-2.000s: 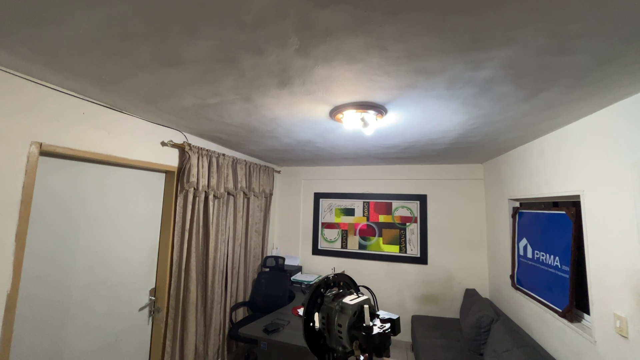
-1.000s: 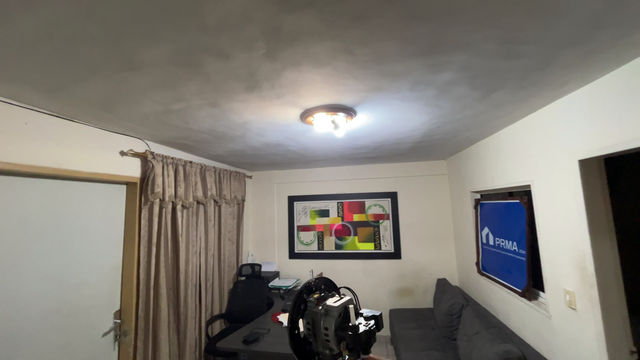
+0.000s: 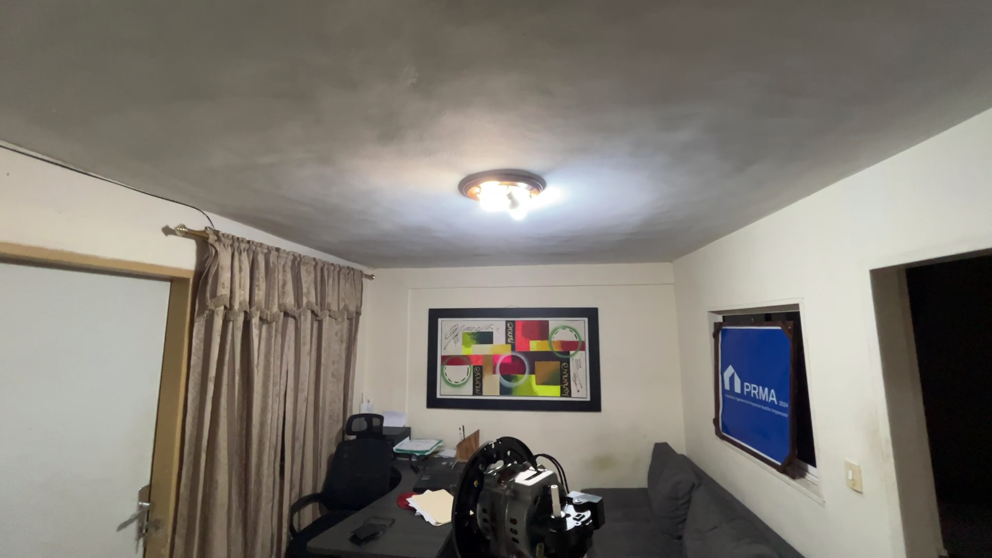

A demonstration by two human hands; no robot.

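Note:
Neither my left hand nor my right hand shows in the head view. At the bottom centre stands a black machine with an electric motor (image 3: pixel 515 504), a round black plate on its left side and cables at its top; its lower part is cut off by the frame edge. Behind and to its left is a dark desk (image 3: pixel 368 539), bearing a dark phone-like object (image 3: pixel 372 529), pale papers (image 3: pixel 432 506) and a small wooden holder (image 3: pixel 467 446).
A black office chair (image 3: pixel 356 473) stands at the desk, beside beige curtains (image 3: pixel 263 403). A white door (image 3: pixel 77 411) is at far left. On the right are a grey sofa (image 3: pixel 713 508), a blue sign (image 3: pixel 756 395) in a window and a dark doorway (image 3: pixel 953 403). A lit lamp (image 3: pixel 504 190) hangs overhead.
The view has turned to the right and shifted, bringing the dark doorway into sight. Papers beside the machine on the desk now show more fully. No hand appears in any frame.

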